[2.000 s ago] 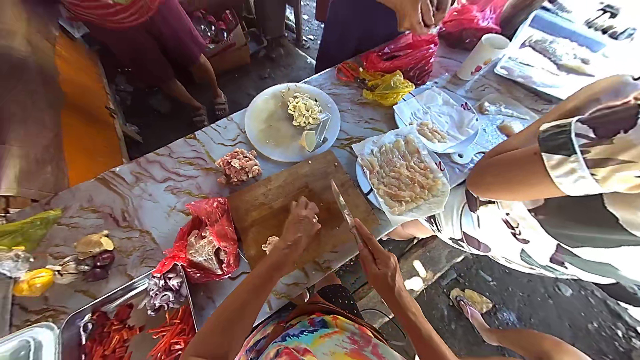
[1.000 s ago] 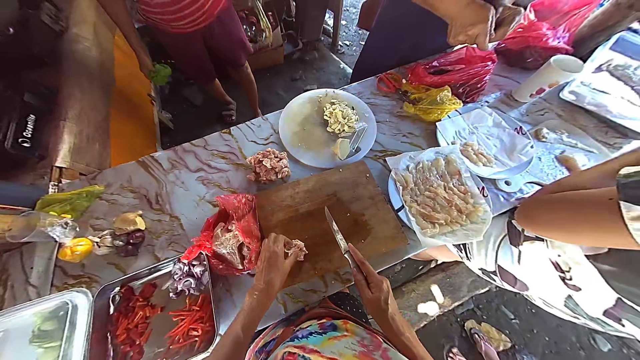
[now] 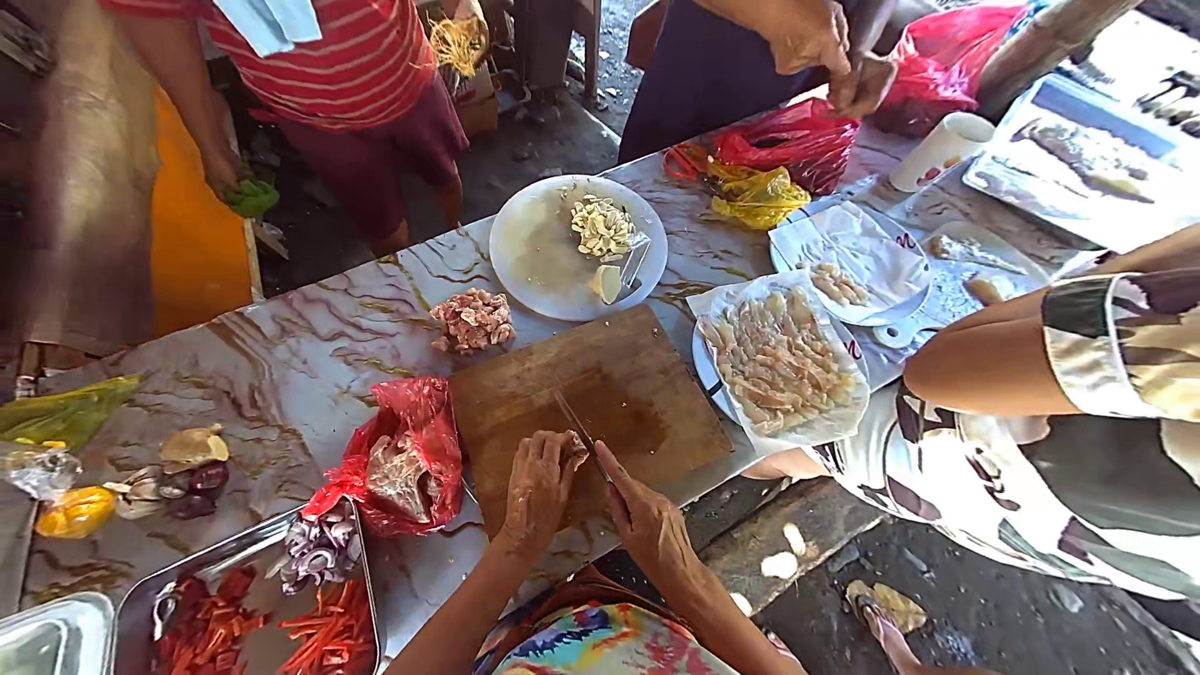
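My left hand rests on the near part of the wooden cutting board, its fingers closed on a small piece of raw meat. Gripped in my right hand is a knife, its blade right beside the held meat. Left of the board, a red plastic bag lies open around more raw meat. A pile of cut meat sits on the marble-patterned table beyond the board's far left corner. The knife's tip points away from me over the board.
A plate holds sliced garlic; another, paper-lined, holds raw strips. A metal tray with red strips and sliced onion stands near left. One person stands close at right. Two others are across the table, one holding greens.
My left hand has moved from the red bag's edge onto the board with the meat piece. The knife is now beside that piece. Across the table, the person in red stripes shows more fully.
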